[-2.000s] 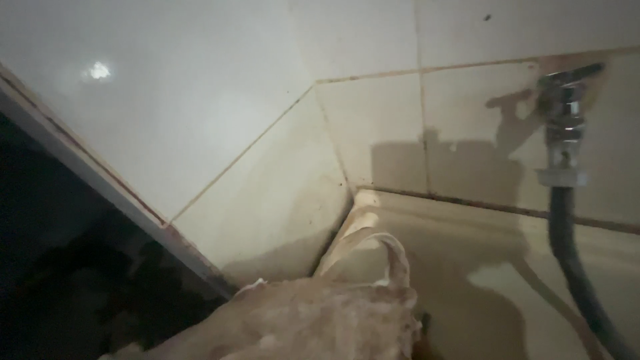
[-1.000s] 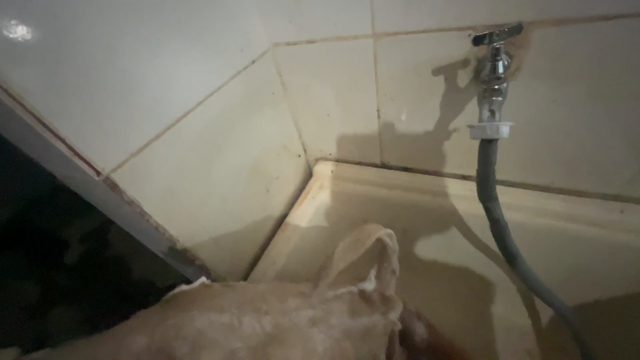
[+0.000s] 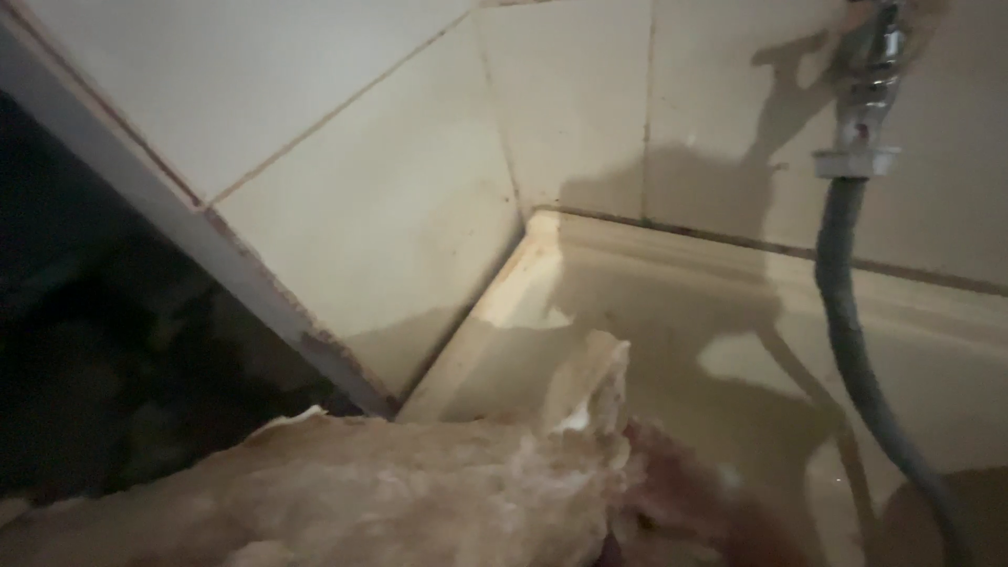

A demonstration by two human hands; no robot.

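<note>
A bulky beige piece of what looks like wet, rough cloth fills the bottom left and middle, with a raised flap at its right end. Against that end lies a blurred reddish shape, seemingly part of my right hand; its fingers cannot be made out, nor whether it grips the cloth. My left hand does not show. Behind the cloth is the corner of a cream basin or tray, set against the tiled wall.
On the right wall a metal tap has a white collar and a grey hose hanging down over the basin. Pale wall tiles meet in the corner. A tiled edge borders a dark area at left.
The raised flap of the cloth looped over earlier and now stands up as a blunt tip. More of the reddish shape shows beside it. The view has shifted.
</note>
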